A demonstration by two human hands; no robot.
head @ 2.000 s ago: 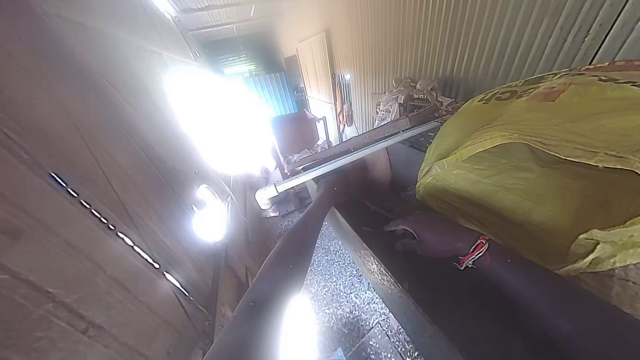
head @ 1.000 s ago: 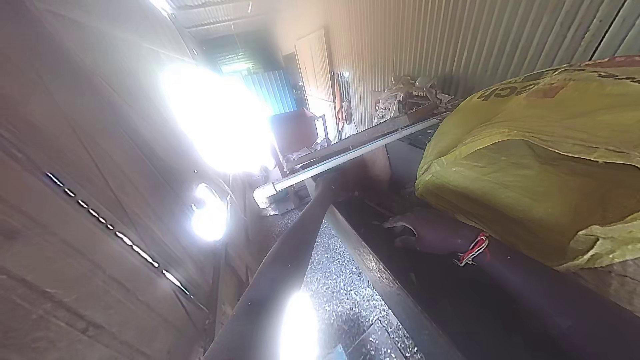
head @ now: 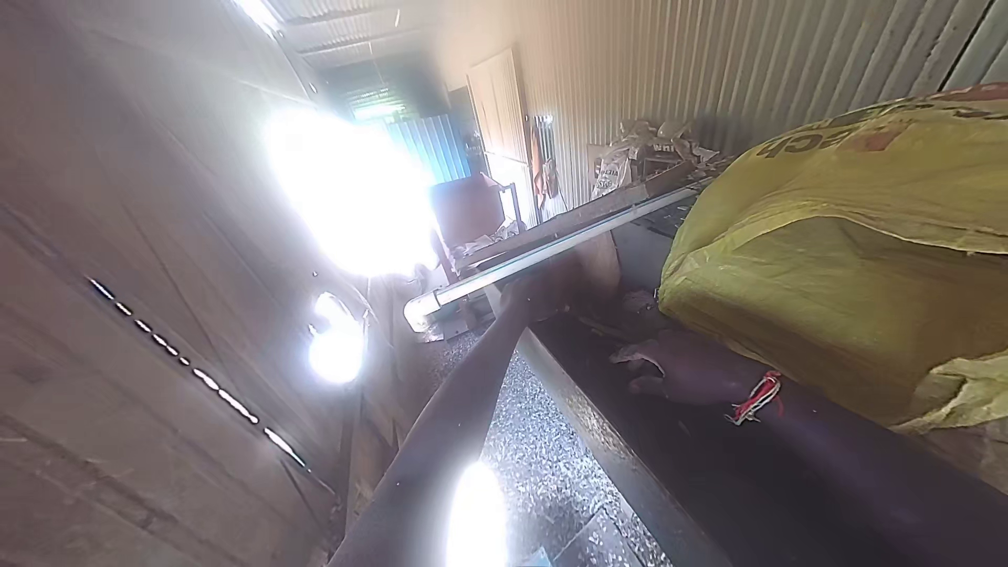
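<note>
My right hand (head: 665,366), with a red and white thread bracelet (head: 757,398) at the wrist, is over a dark table or trough surface (head: 709,472), beside a large yellow woven plastic sack (head: 835,291). Its thumb and fingers are apart, and I see nothing between them. My left hand (head: 539,298) reaches to the far part of the dark surface, just below a white plastic pipe (head: 551,250). Shadow hides its fingers, so what it holds or touches is unclear. A pale edge board (head: 591,429) runs below the left hand along the dark surface.
Speckled floor (head: 543,465) shows between my left arm and the edge board. Crumpled bags (head: 654,150) lie in a pile beyond the pipe, near a corrugated metal wall (head: 614,71). A brown panel (head: 468,209) stands farther back. Strong glare covers part of the left side.
</note>
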